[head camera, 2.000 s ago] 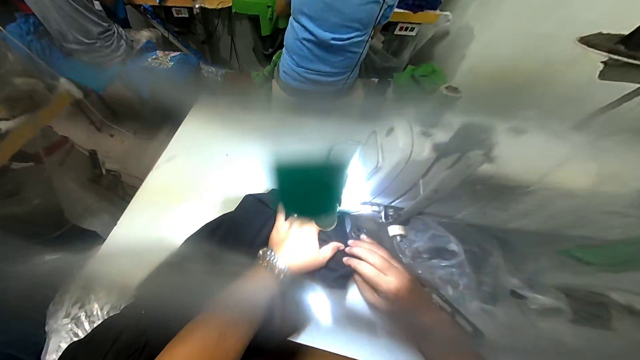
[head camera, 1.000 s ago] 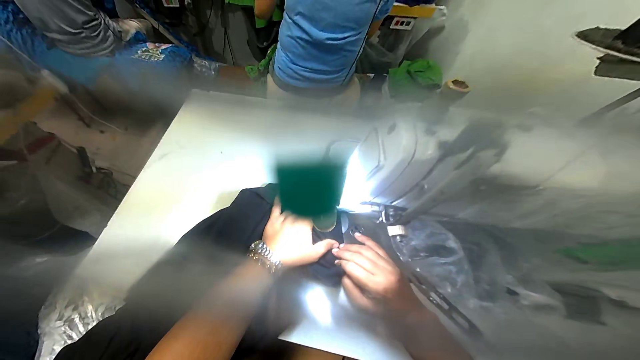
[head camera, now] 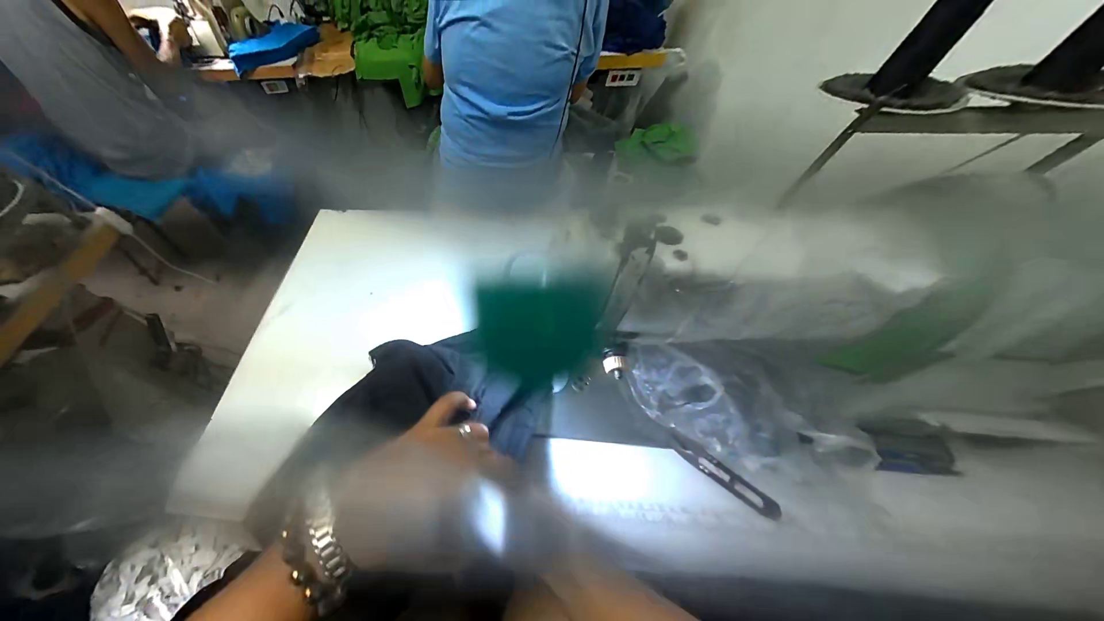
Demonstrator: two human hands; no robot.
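Note:
Dark navy cloth (head camera: 392,388) lies bunched on the white tabletop (head camera: 285,345) and runs down to the lower left. My left hand (head camera: 431,466), with a ring on a finger and a metal-band watch and beads at the wrist, is on the cloth's right part; its thumb and a finger press into the folds. My right hand (head camera: 530,509) is a blur low in the middle, close beside the left, and its fingers cannot be made out. Just beyond the hands stands what looks like a sewing machine, mostly hidden by a blurred green patch. A slotted dark metal bar (head camera: 733,487) lies to the right.
Clear plastic (head camera: 690,392) lies right of the cloth. A bag of pale scraps (head camera: 172,573) is at the lower left. Beyond the table, a person in a blue shirt (head camera: 517,78) and another in grey (head camera: 86,95) are near benches with green cloth (head camera: 388,52). Haze blurs much of the view.
My right hand has moved down and left from its place on the cloth, close to my left hand. The cloth's folds have shifted. The view has tilted up and shows more of the room.

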